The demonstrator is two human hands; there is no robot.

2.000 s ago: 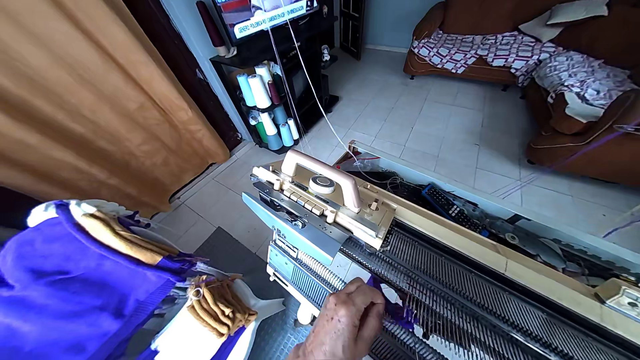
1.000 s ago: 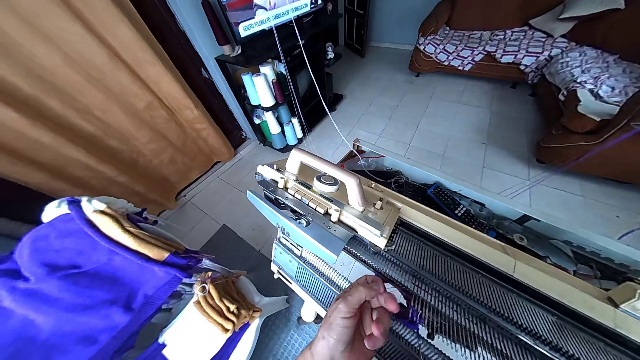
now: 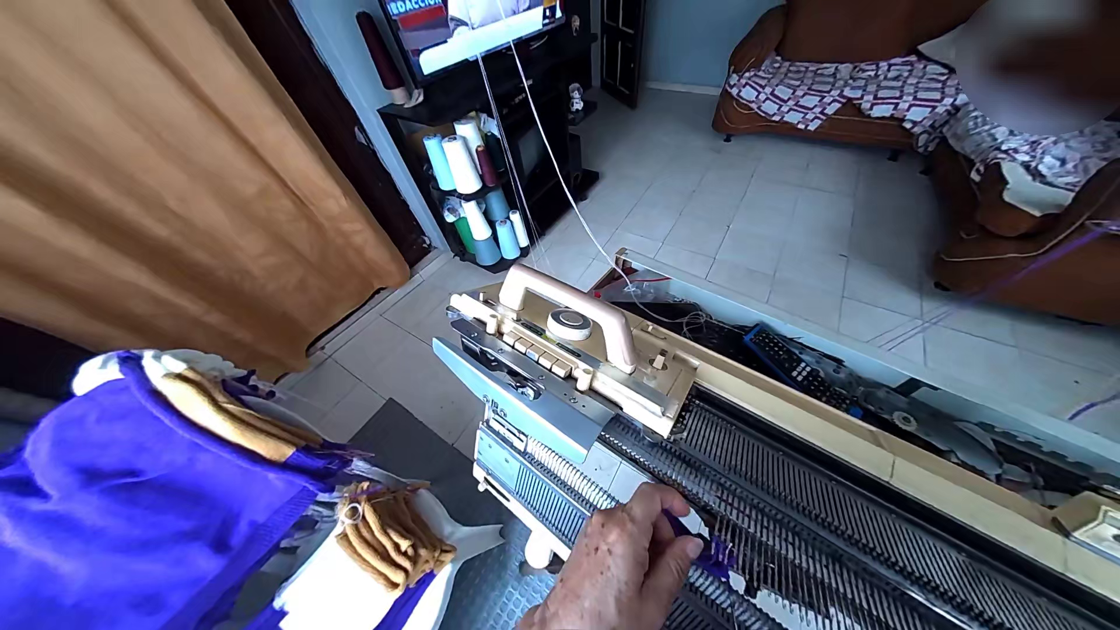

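Observation:
My left hand (image 3: pixel 617 556) is over the needle bed of a knitting machine (image 3: pixel 787 499), with the thumb and index finger closed around the edge of a small purple knitted piece (image 3: pixel 719 558). White material shows beside that piece, among the needles. The machine's carriage (image 3: pixel 569 350), with its beige handle and round dial, sits at the left end of the beds, up and left of my hand. A purple knitted garment (image 3: pixel 149 490) with white and mustard parts lies at lower left, and a folded mustard ribbed piece (image 3: pixel 394 534) is beside it. My right hand is not visible.
Behind the machine, a long tray (image 3: pixel 726 289) holds a remote control (image 3: pixel 801 367) and assorted parts. Yarn cones (image 3: pixel 464 166) stand on a black shelf. White yarn (image 3: pixel 560 157) hangs down towards the machine; purple yarn (image 3: pixel 1006 276) crosses at right. A brown curtain (image 3: pixel 175 175) hangs at left.
My left hand has turned from showing its curled fingers and palm to showing its back, with the fingertips now at the purple piece. The carriage has stayed at the left end.

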